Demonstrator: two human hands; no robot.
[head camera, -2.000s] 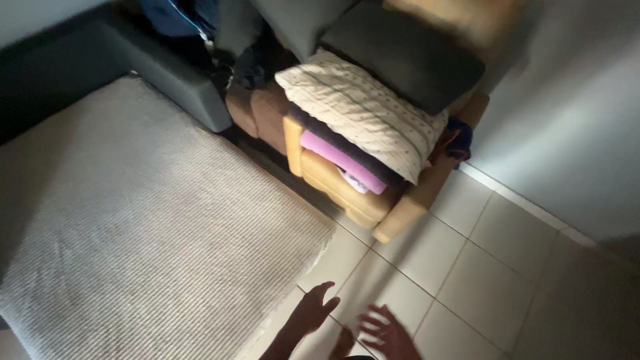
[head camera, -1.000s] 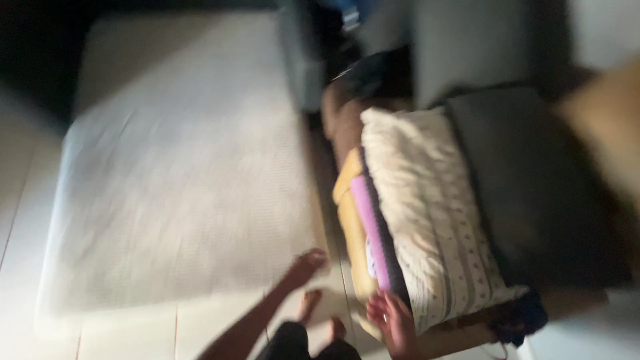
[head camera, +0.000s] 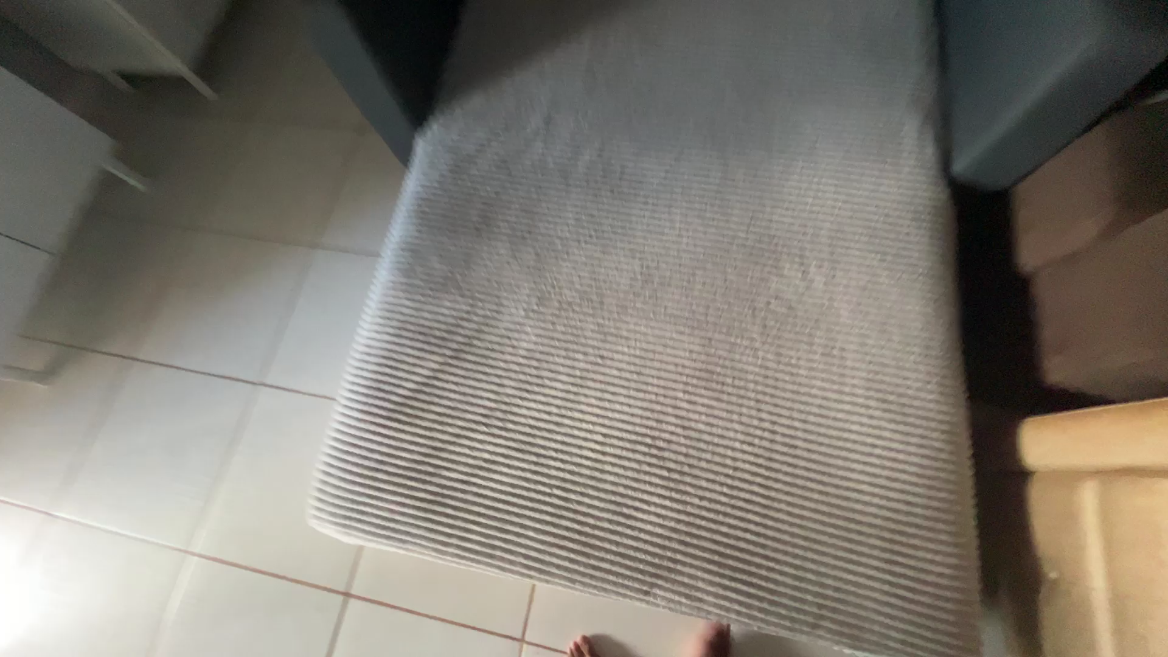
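Observation:
Neither of my hands is in view. A wide, light grey cushion or mattress with a ribbed fabric cover (head camera: 657, 365) fills the middle of the head view. Its surface is bare and its near left corner is rounded. Dark grey padded sofa arms stand on both sides of its far part, the left one (head camera: 365, 73) and the right one (head camera: 1031, 91). At the bottom edge, the tips of my bare feet (head camera: 714, 640) show on the floor just in front of the cushion.
Light floor tiles (head camera: 274, 456) run along the left and front. White furniture with thin legs (head camera: 46, 155) stands at the upper left. To the right are a brown upholstered piece (head camera: 1104, 301) and a tan padded or wooden piece (head camera: 1095, 511), past a dark gap.
The view has swung left to the ribbed cushion. Both hands, seen near the bottom earlier, have left the view, as have the patterned cushion and folded fabrics.

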